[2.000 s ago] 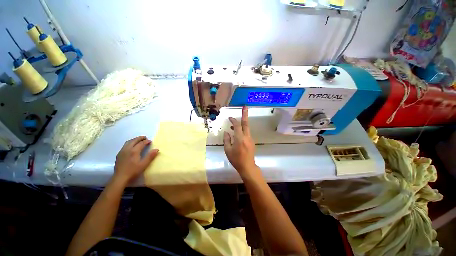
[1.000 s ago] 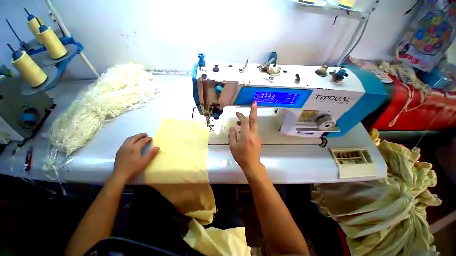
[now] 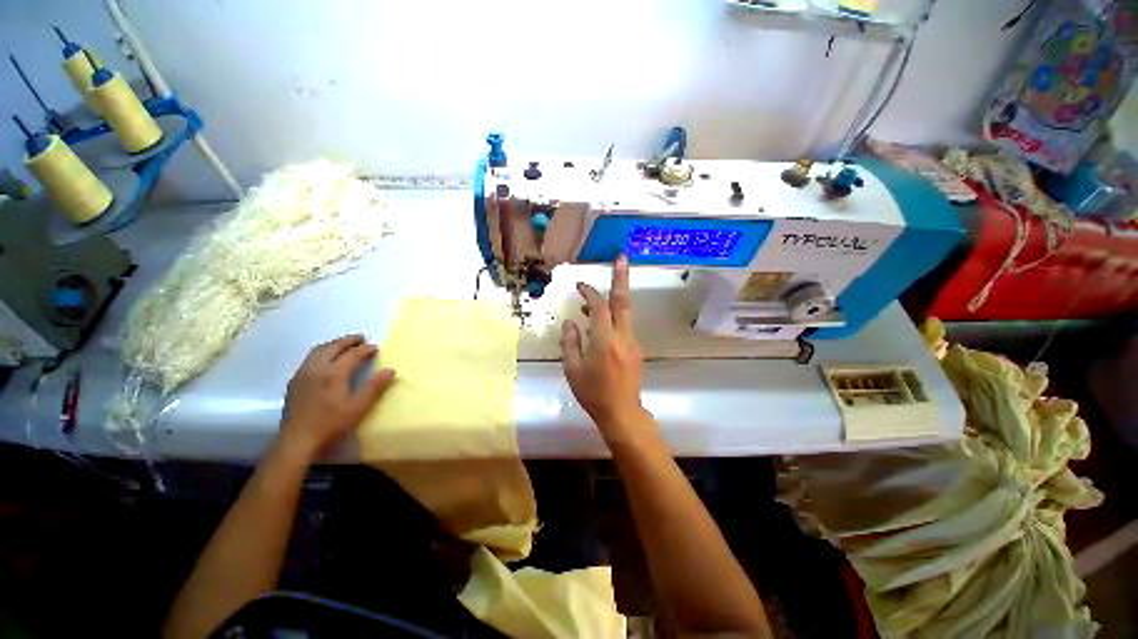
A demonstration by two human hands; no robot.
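Note:
A pale yellow fabric strip (image 3: 446, 375) lies flat on the table, its far end beside the needle area (image 3: 519, 306), and hangs over the front edge toward my lap. My left hand (image 3: 335, 393) rests on the table at the strip's left edge, thumb on the cloth, not gripping it. My right hand (image 3: 604, 362) is empty, its index finger raised to the lower edge of the lit blue control panel (image 3: 680, 242) on the white and teal sewing machine (image 3: 799, 206). The other fingers are spread and partly bent. Whether the fingertip presses the panel cannot be told.
A cream stringy heap (image 3: 250, 281) lies at the table's left, near yellow thread cones (image 3: 69, 181) on a blue stand. A small compartment tray (image 3: 880, 402) is set in the table's right end. Bunched pale cloth (image 3: 986, 499) hangs right of the table.
The lit display's characters look different. My right fingertip has shifted slightly along the panel's lower edge. My left hand and the strip have stayed in place.

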